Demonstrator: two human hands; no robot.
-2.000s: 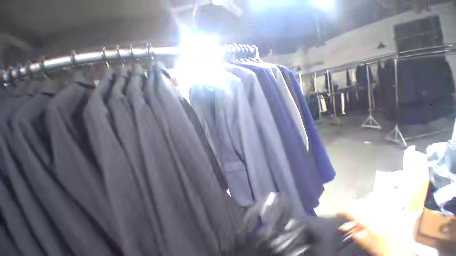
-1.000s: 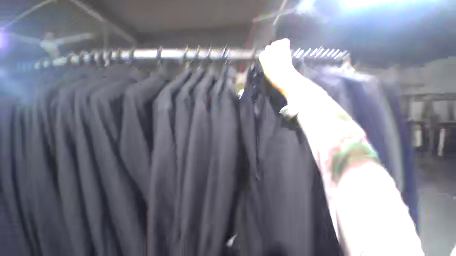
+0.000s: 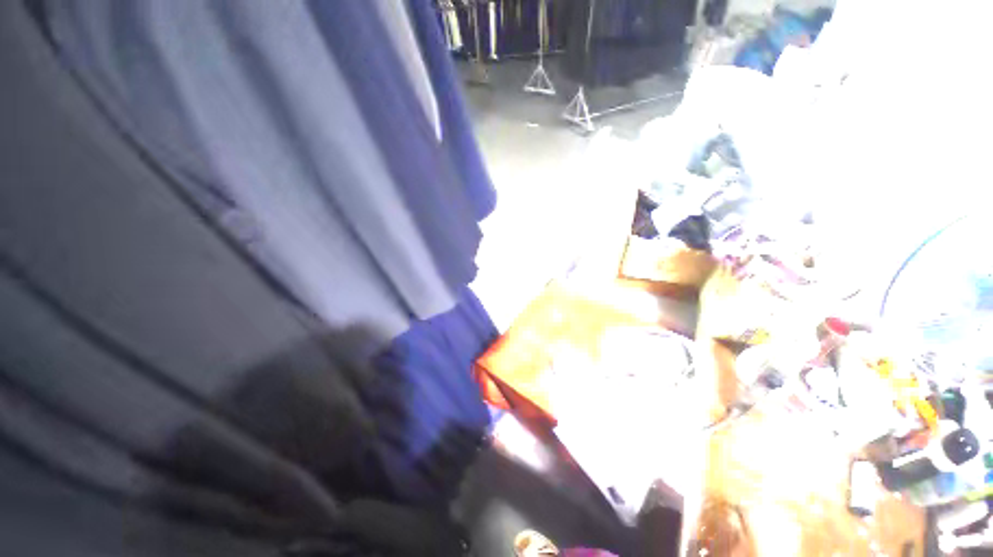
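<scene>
Dark grey jackets hang close at the left, large and near, with a dark shadow across their lower part. Lighter blue-grey garments hang behind them, with deeper blue ones at their right edge. The rail and hangers are above the picture. Neither my left hand nor my right hand is in view.
A brown table at the right holds a clutter of small things. An open carton with dark and pale cloth stands beyond, near a washed-out white pile. A rack foot stands on the grey floor.
The view has swung down and right, away from the rail. The hand and pale-sleeved arm that reached to the rail one second ago have left the picture. The cluttered table has come into view.
</scene>
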